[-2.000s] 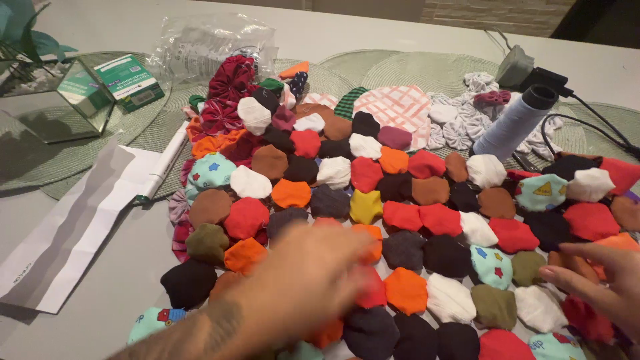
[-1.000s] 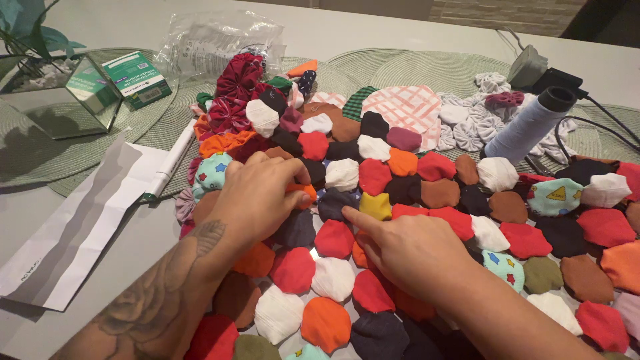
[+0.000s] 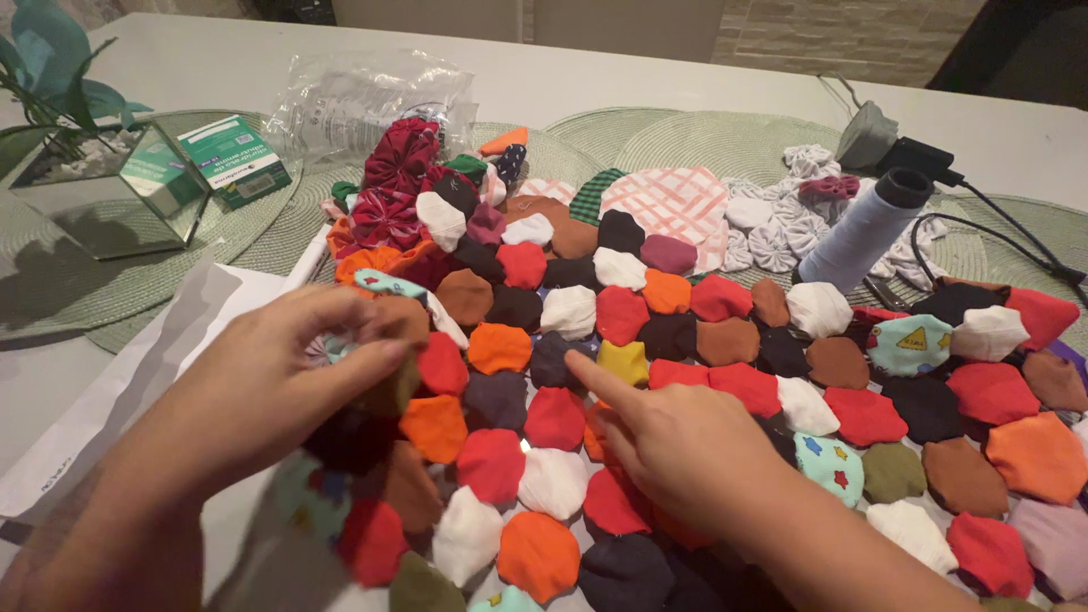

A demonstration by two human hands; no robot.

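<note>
A patchwork of joined round fabric yo-yos in red, black, white, orange, brown and teal print spreads over the table. My left hand pinches its left edge between thumb and fingers and holds that edge raised and folded. With its index finger extended, my right hand touches a dark navy yo-yo beside a yellow one. Part of the patchwork is hidden under my right hand and forearm. Loose white yo-yos and dark red ones lie behind it.
A cone of pale blue thread stands behind the patchwork at right, near a black plug and cable. At left are a sheet of paper, a glass planter and a green-white box. A clear plastic bag lies behind on woven placemats.
Two seconds ago both hands were apart over the patchwork. Since one second ago, my left hand has moved left and lifted the left edge. My right index finger stays near the navy yo-yo.
</note>
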